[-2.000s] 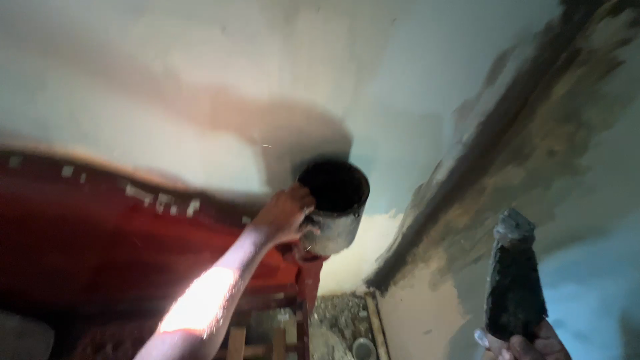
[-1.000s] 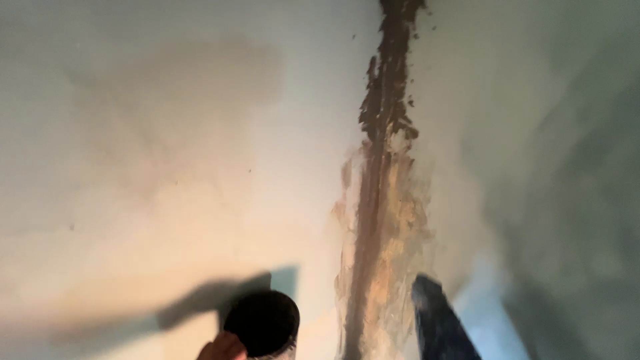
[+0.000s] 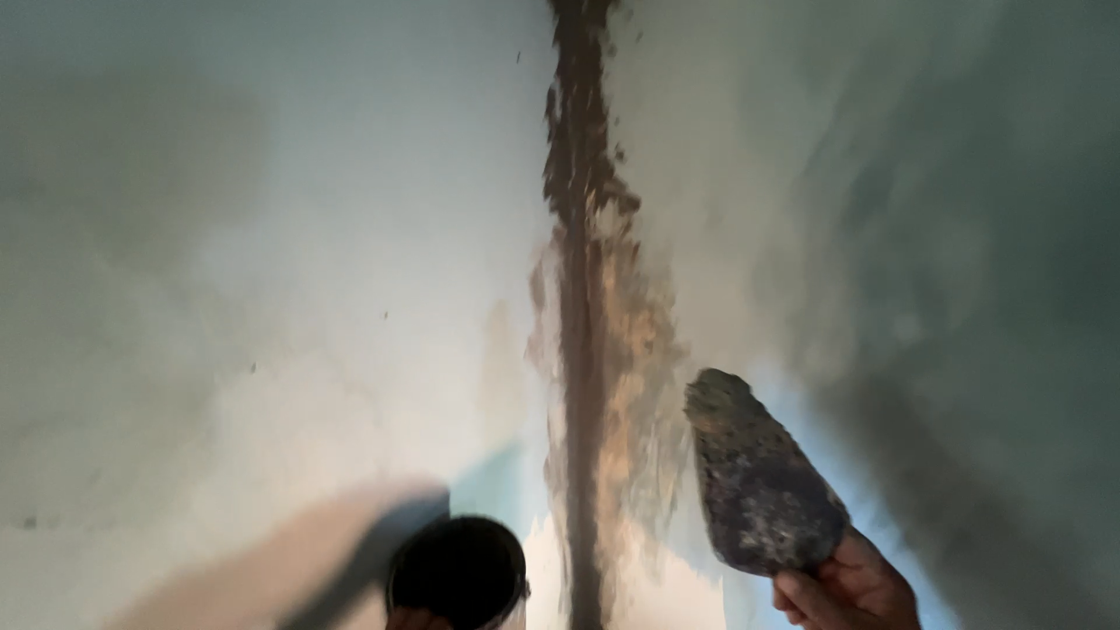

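Observation:
My right hand (image 3: 844, 591), at the lower right, grips the wide end of a dirty trowel (image 3: 766, 490). A lump of grey-brown mortar (image 3: 719, 395) sits on its narrow tip, which points up and left beside the wall corner. At the bottom edge, fingers of my left hand (image 3: 418, 619) hold the near rim of a round dark bucket (image 3: 457, 564); the rest of that hand is out of view. The bucket's inside is too dark to tell its contents. A strip of dark brown mortar (image 3: 582, 114) runs down the corner, with smeared, lighter patches (image 3: 639, 350) lower down.
Pale plastered walls stand to the left (image 3: 306, 262) and right (image 3: 744, 175) of the corner. Shadows of the arm and bucket fall on the left wall, and a broad dark shadow lies across the right wall.
The view has swung up to the wall corner; the red surface and the floor seen earlier are out of view. Since one second ago, the trowel and my right hand have come further into view.

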